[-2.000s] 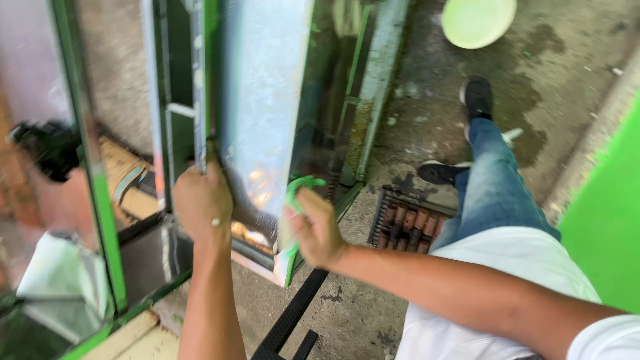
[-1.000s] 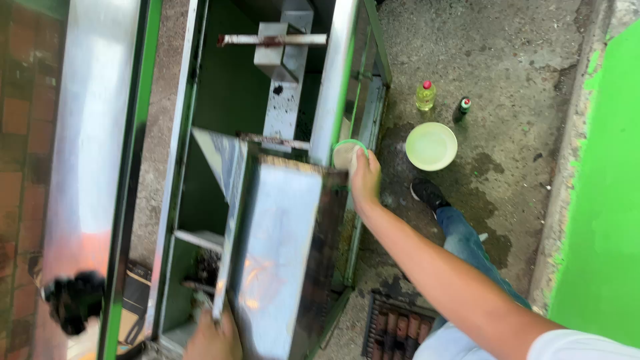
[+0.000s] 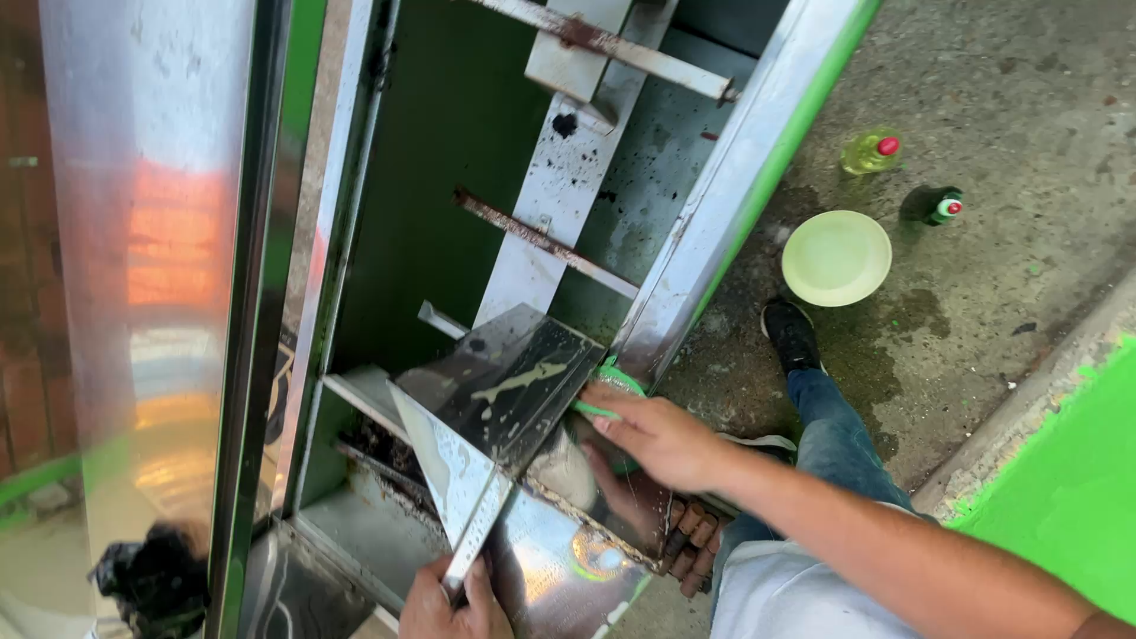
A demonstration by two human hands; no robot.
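Note:
At the lower middle my left hand (image 3: 454, 603) grips the edge of a bent stainless steel sheet-metal part (image 3: 541, 532), which rests tilted over an open metal cabinet (image 3: 754, 115) with green trim. My right hand (image 3: 657, 430) holds a green-rimmed pad or strainer-like item (image 3: 621, 380) against the part's right side; the fingers hide much of it. Wet streaks and pale residue mark the part's dark, shiny upper face. Inside the cabinet, rusty crossbars (image 3: 550, 244) span a spotted metal strip (image 3: 524, 275).
Right of the cabinet, a pale green basin (image 3: 837, 257), a bottle of yellow liquid (image 3: 871, 151) and a dark green bottle (image 3: 934, 206) stand on wet concrete. A black plastic bag (image 3: 155, 577) is at lower left. A floor grate (image 3: 697, 541) lies near my legs.
The metal part has tilted, and its dark face now shows. My right hand has moved down along the cabinet's right side with the green-rimmed item since one second ago.

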